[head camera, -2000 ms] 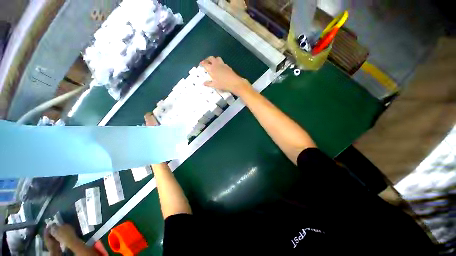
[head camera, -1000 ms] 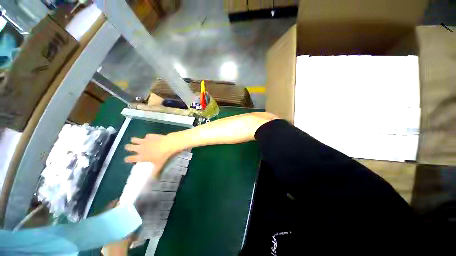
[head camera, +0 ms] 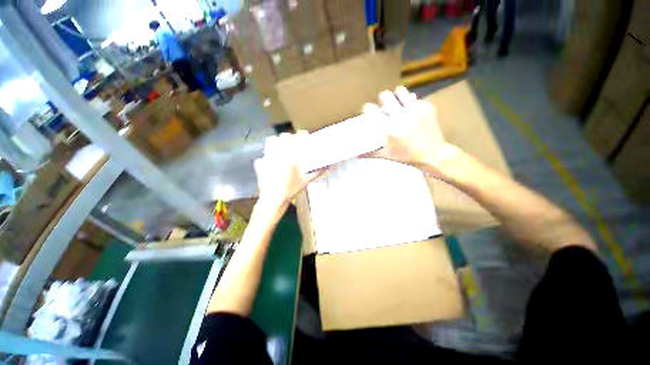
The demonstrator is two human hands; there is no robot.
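An open brown shipping carton (head camera: 388,285) stands in front of me with its flaps folded out. White content (head camera: 374,207) fills the part of it that shows. My left hand (head camera: 280,165) and my right hand (head camera: 408,125) grip the two ends of a row of white unit boxes (head camera: 343,145), pressed together between them. The row is above the far side of the carton opening. Whether it touches the carton cannot be told. Both hands are slightly blurred.
The green line table (head camera: 157,303) with metal rails is at the lower left, beside a pile of white pieces (head camera: 68,314). A holder with red and yellow handles (head camera: 222,216) sits at its corner. Behind are stacked cartons (head camera: 303,39), a yellow pallet truck (head camera: 445,58) and a person in blue (head camera: 171,48).
The view has swung right from the line table to the carton. Both hands have moved from the table to above the carton, with the row of white boxes between them.
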